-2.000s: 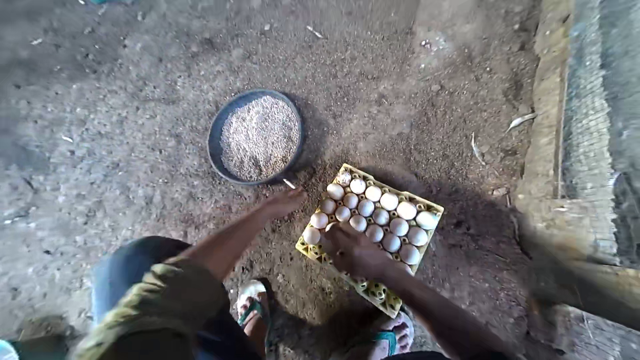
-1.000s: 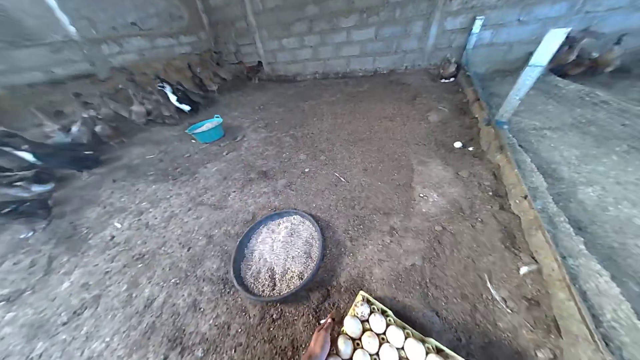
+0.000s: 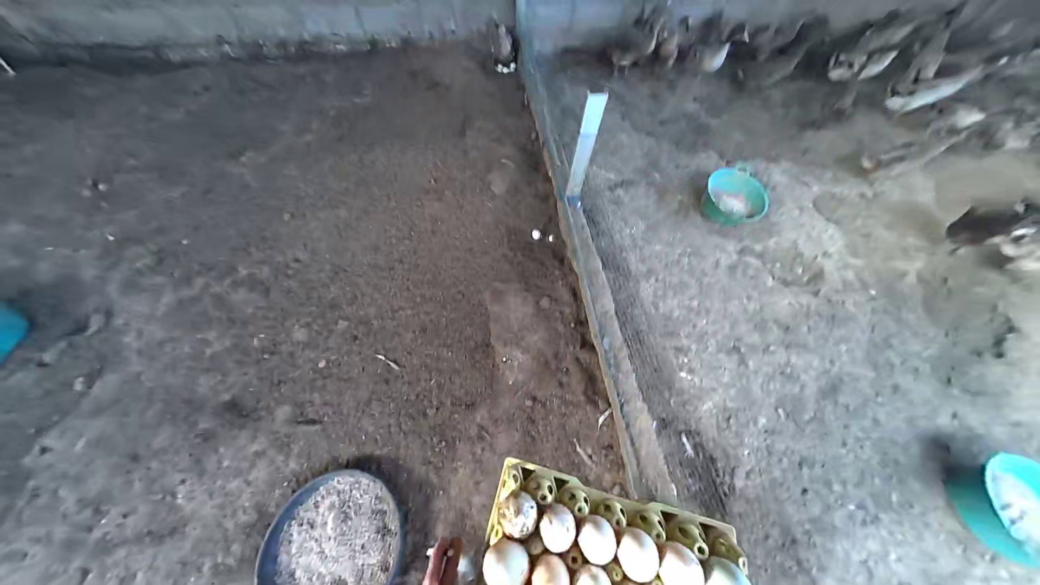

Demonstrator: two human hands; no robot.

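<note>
My left hand (image 3: pixel 443 562) shows only in part at the bottom edge, between the tray and the basin; a small whitish thing lies beside its fingers, and I cannot tell whether it is held. Just right of it is a yellow plastic egg tray (image 3: pixel 526 466) with several whitish eggs (image 3: pixel 597 539), some stained. The tray's far row of cups holds no eggs. A dark round basin (image 3: pixel 396 520) of pale grainy feed (image 3: pixel 337 532) stands on the ground left of the hand. My right hand is out of view.
A low ledge (image 3: pixel 605 325) with netting and a pale post (image 3: pixel 587 146) divides the dirt floor. Two small white objects (image 3: pixel 536 234) lie near it. Beyond are a teal bucket (image 3: pixel 735 197), another at lower right (image 3: pixel 967 508), and ducks (image 3: pixel 934 89) by the wall.
The view has swung up and then right. My right hand, over the eggs two seconds ago, is out of view. My left hand stays by the tray's left side.
</note>
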